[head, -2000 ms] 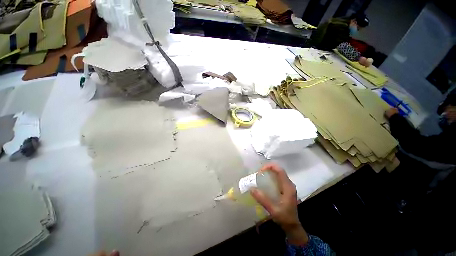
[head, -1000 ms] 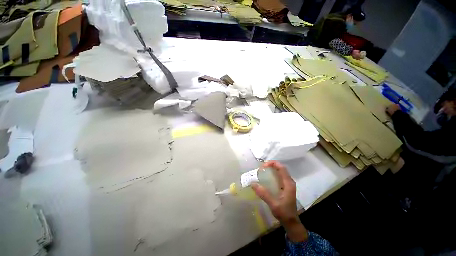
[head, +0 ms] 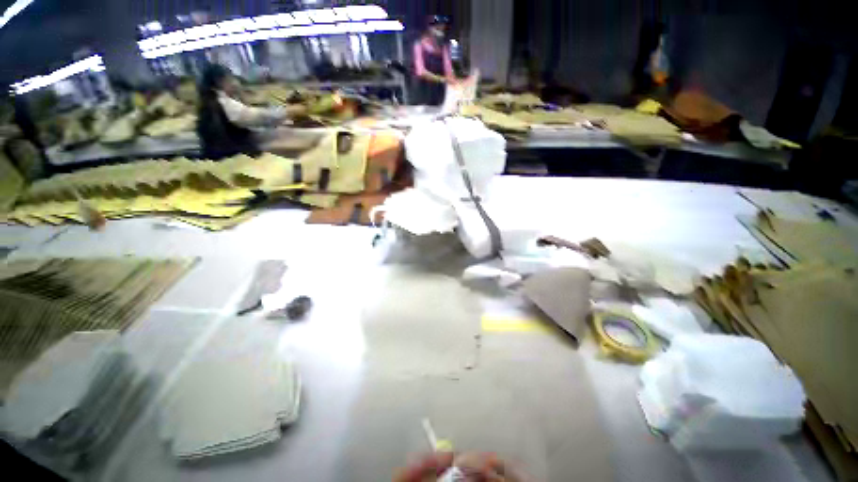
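The glue bottle's pale nozzle and yellow collar (head: pixel 442 444) show at the bottom centre, nozzle pointing up and slightly left. Blurred fingers lie around the bottle, cut off by the lower edge. My right hand (head: pixel 485 465) is closed on the bottle at its right side. The fingers at its left side (head: pixel 421 465) look like my left hand, but blur hides their grip. A grey-beige panel (head: pixel 419 325) lies flat ahead. A white stack of backing pieces (head: pixel 724 386) is at right, and a neat panel pile (head: pixel 230 405) at left.
A tape roll (head: pixel 623 336) and grey triangular scrap (head: pixel 563 297) lie right of centre. A strapped white bundle (head: pixel 452 160) stands behind the panel. Large olive-tan panels (head: pixel 800 315) lie at right. More stacked pieces (head: pixel 61 381) lie far left. Two people are at the back.
The view has swung up and left, showing the room and far-left stacks. The bottle and right hand now appear at the bottom centre, nozzle up; fingers now show on both sides of the bottle.
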